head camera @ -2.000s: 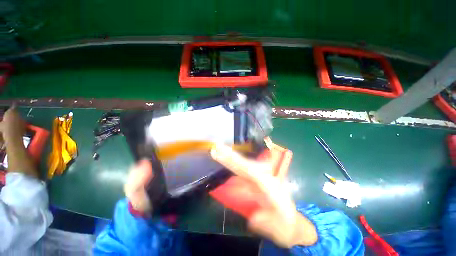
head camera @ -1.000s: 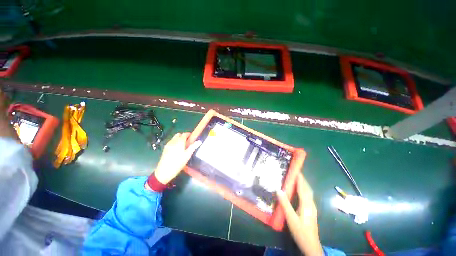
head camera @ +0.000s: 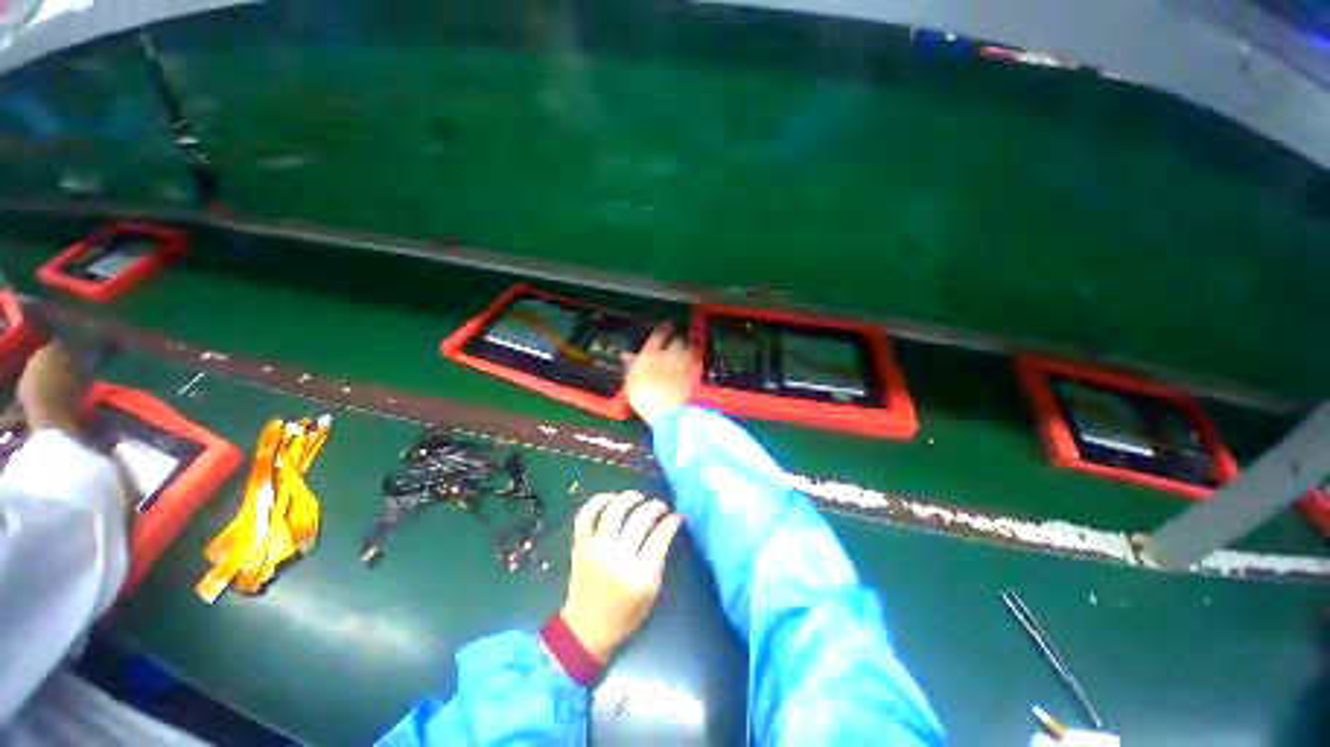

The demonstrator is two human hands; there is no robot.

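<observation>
A tablet [head camera: 514, 324] with its back open lies in a red-orange holding tray [head camera: 474, 352] on the conveyor, set slightly askew. My right hand [head camera: 661, 374] reaches forward and grips the tray's right end, covering part of it. Its fingertips are partly hidden. My left hand [head camera: 617, 566] is over the near bench, empty, with fingers slightly spread. A tangled pile of black leads [head camera: 455, 489] lies left of it. A bundle of orange flex cables [head camera: 270, 508] lies further left.
More red-framed trays lie on the conveyor, one directly right [head camera: 802, 416] of my right hand. A worn rail [head camera: 934, 514] crosses before the bench. Tweezers [head camera: 1047, 654] and a white wipe [head camera: 1076, 738] lie right, near a metal post [head camera: 1240, 504]. Another person's arm [head camera: 59, 511] is at left.
The tray with the tablet has gone from both hands over the bench to the conveyor. My left hand has let go. My right arm now stretches forward. The view has shifted.
</observation>
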